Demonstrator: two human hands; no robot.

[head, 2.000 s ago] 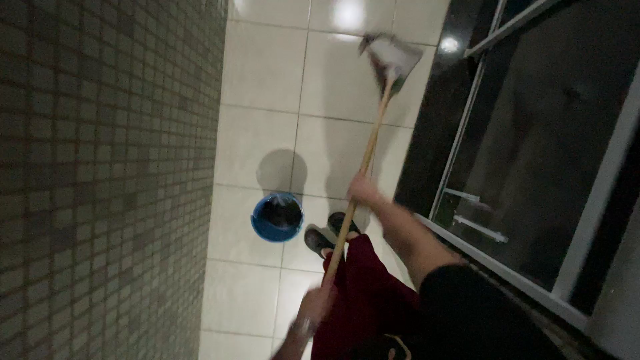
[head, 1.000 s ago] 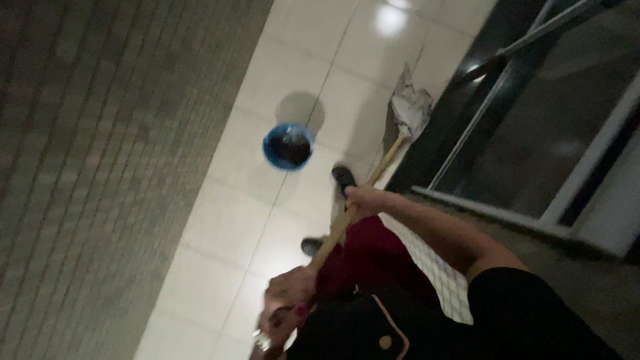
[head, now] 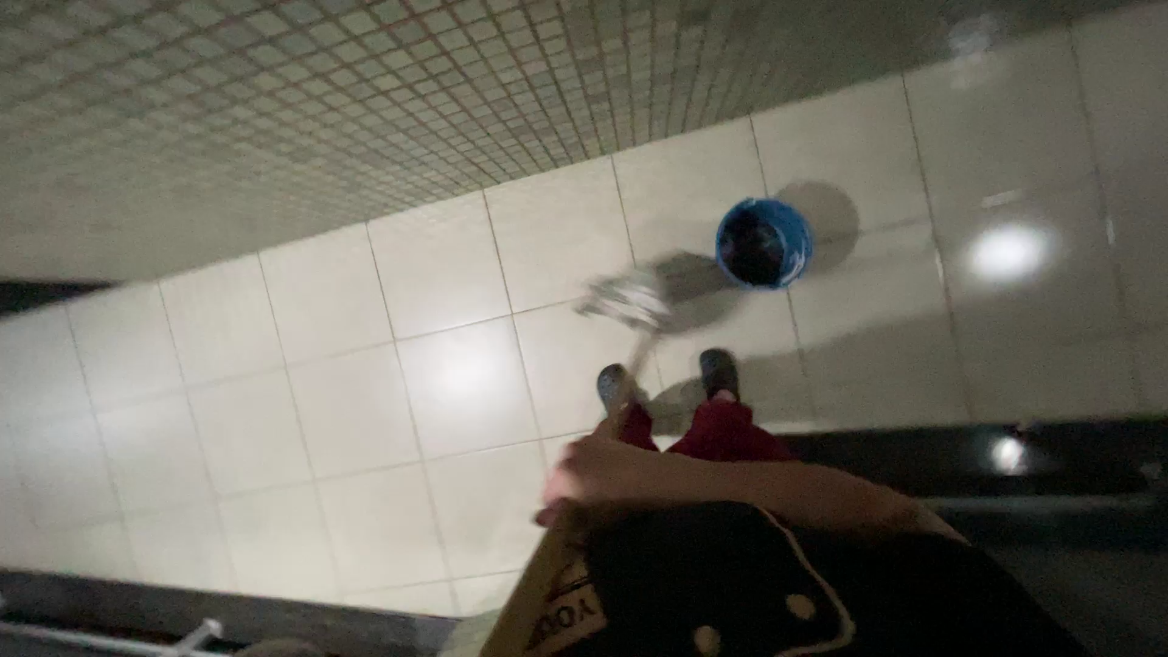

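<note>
My right hand (head: 593, 474) is closed around the wooden handle (head: 641, 356) of a mop, in front of my body. At the handle's far end, the blurred pale mop cloth (head: 628, 299) is low over or on the tiled floor, left of a blue bucket (head: 801, 239). Dark contents, blurred, show inside the bucket, which stands apart from the cloth. Beneath the handle is one dark shoe (head: 611, 388); the other shoe (head: 719, 372) is to its right. The handle's near part runs down to the bottom edge beside my dark clothing. My left hand is out of view.
A mosaic-tiled wall (head: 511, 82) borders the pale floor (head: 328, 429) along the top. Dark edging (head: 894, 447) runs behind my legs at the right, with a metal rail nearby. Another dark ledge (head: 228, 598) with a white metal fitting (head: 196, 634) lies at lower left.
The view has turned strongly. The mop cloth, beside the dark edging a second ago, is now out on the floor between the bucket and my feet's left side. My left hand has left the view.
</note>
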